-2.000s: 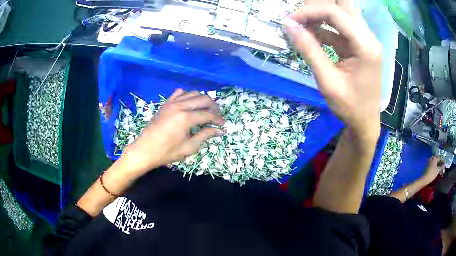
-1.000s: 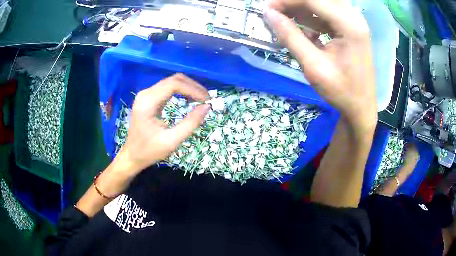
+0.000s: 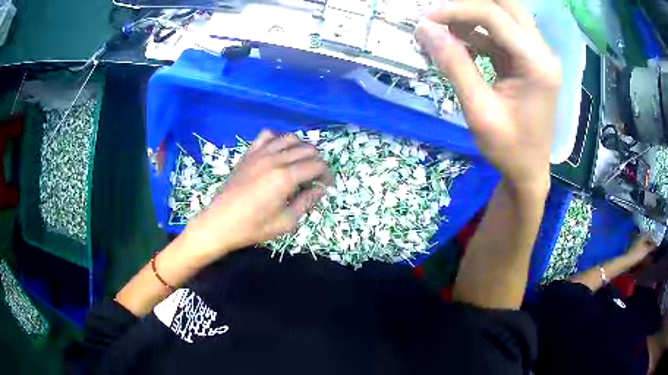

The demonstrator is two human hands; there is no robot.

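Note:
Many loose wired connectors (image 3: pixel 366 198), small white blocks with thin green and white strands, fill the blue parts bin (image 3: pixel 242 91) in front of me. My left hand (image 3: pixel 275 183) is low over the pile, fingers bent and blurred; whether it pinches a piece is hidden. My right hand (image 3: pixel 498 80) is raised at the right end of the silvery-white metal fixture (image 3: pixel 344 29), thumb and fingers curled by its edge. I cannot tell whether its fingertips hold a piece. More pieces show behind the right hand in the clear parts tub (image 3: pixel 571 95).
A dark green crate (image 3: pixel 91 168) of similar pieces stands at far left. Thin cables (image 3: pixel 139 28) lie at the bench's upper left. At right are a second blue bin (image 3: pixel 604 238), a neighbouring person's arm (image 3: pixel 619 265) and grey machine parts (image 3: pixel 648 102).
My left hand has moved from a raised pinch down and right onto the pile. My right hand has shifted slightly right along the fixture. The neighbour's arm has moved from the second bin towards the machine.

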